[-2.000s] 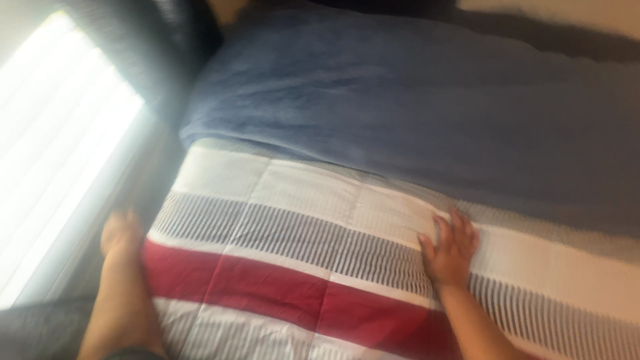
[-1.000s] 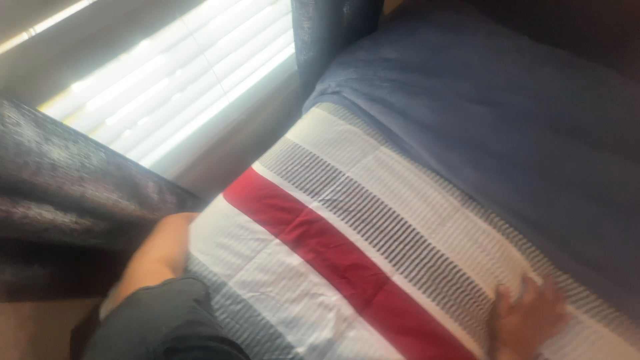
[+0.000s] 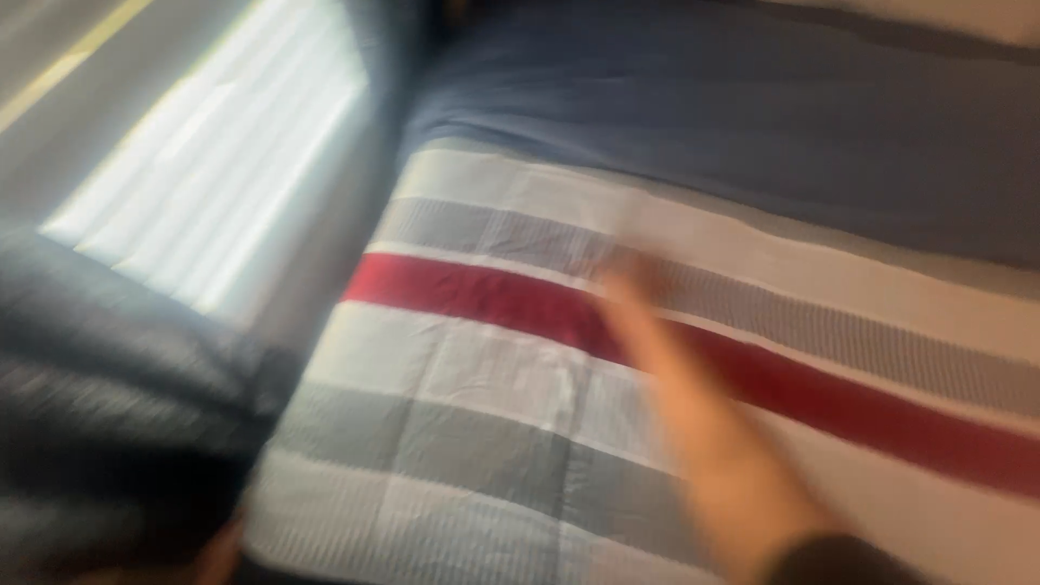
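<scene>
A striped comforter in white, grey and red lies over the bed. Above its upper edge spreads a dark blue blanket, slightly rumpled at the left corner. My right hand, badly blurred, is over the grey pinstripe band just above the red stripe; whether it presses on the cloth or holds any of it does not show. At the bottom left, a blurred bit of skin beside the comforter's side edge appears to be part of my left arm or hand, with its fingers hidden.
Left of the bed is a bright window with white blinds. A dark curtain hangs at the lower left, close to the bed's side, and another dark curtain hangs near the blue blanket's corner.
The left forearm, plain beside the comforter's edge one second ago, now barely shows at the bottom left. My right hand has moved over the grey pinstripe band. The view has swung.
</scene>
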